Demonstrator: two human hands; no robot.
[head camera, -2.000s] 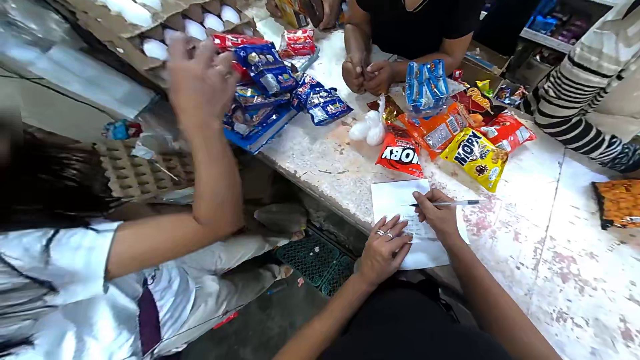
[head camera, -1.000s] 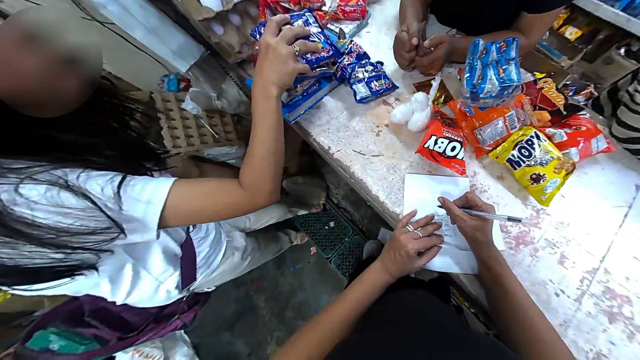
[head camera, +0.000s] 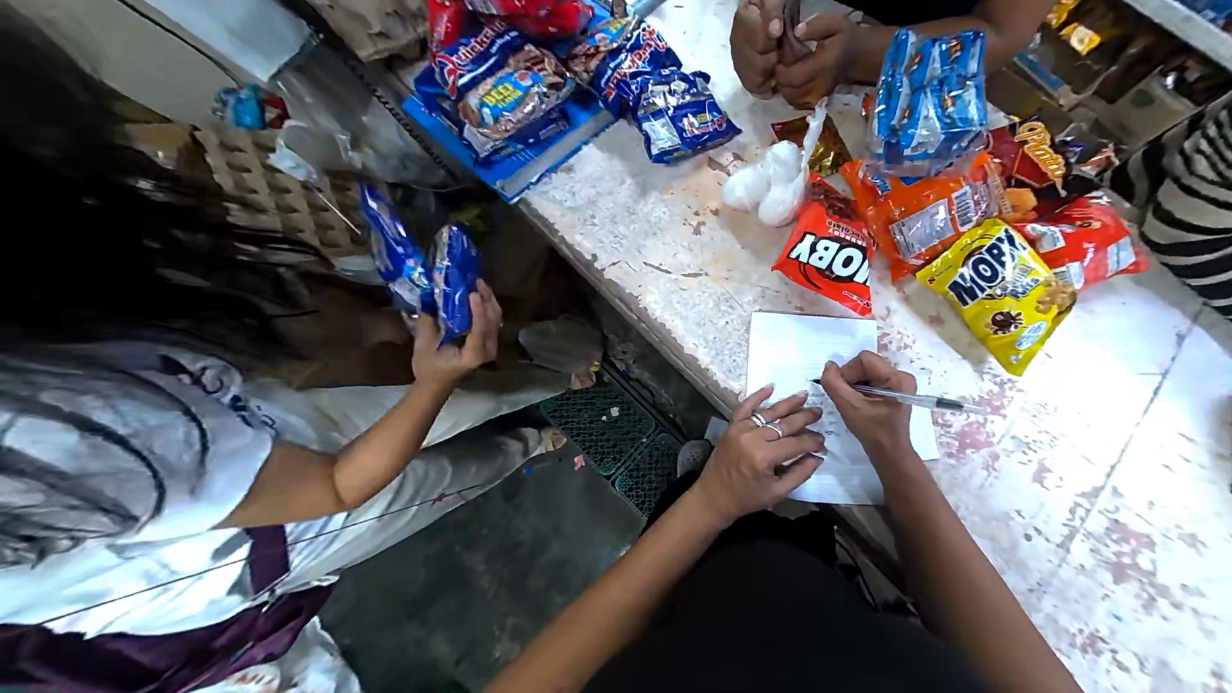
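Note:
My right hand (head camera: 874, 404) grips a clear ballpoint pen (head camera: 929, 398), its tip on a white sheet of paper (head camera: 813, 342) that bears handwriting. Spread over the paper's lower left part, my left hand (head camera: 765, 448) wears rings and holds nothing. The paper lies at the edge of the worn white counter (head camera: 664, 279). Just beyond it are a red Moby snack bag (head camera: 828, 252) and a yellow Moby bag (head camera: 1001, 294). Orange and red snack bags lie behind, with a clear pack of blue sachets (head camera: 929, 101) among them. Knotted plastic with white round items (head camera: 770, 183) rests left of these.
A person at left holds blue snack packs (head camera: 433, 260) beside the counter. More blue packs (head camera: 510, 91) lie at its far left end. Another person's hands (head camera: 794, 48) rest at the far edge. A striped sleeve (head camera: 1189, 192) is at right. Egg trays (head camera: 279, 183) stand at left.
The person at left has brought a hand down from the far-left packs and now holds blue packs near the body. My hands stay on the paper, the pen still in my right hand.

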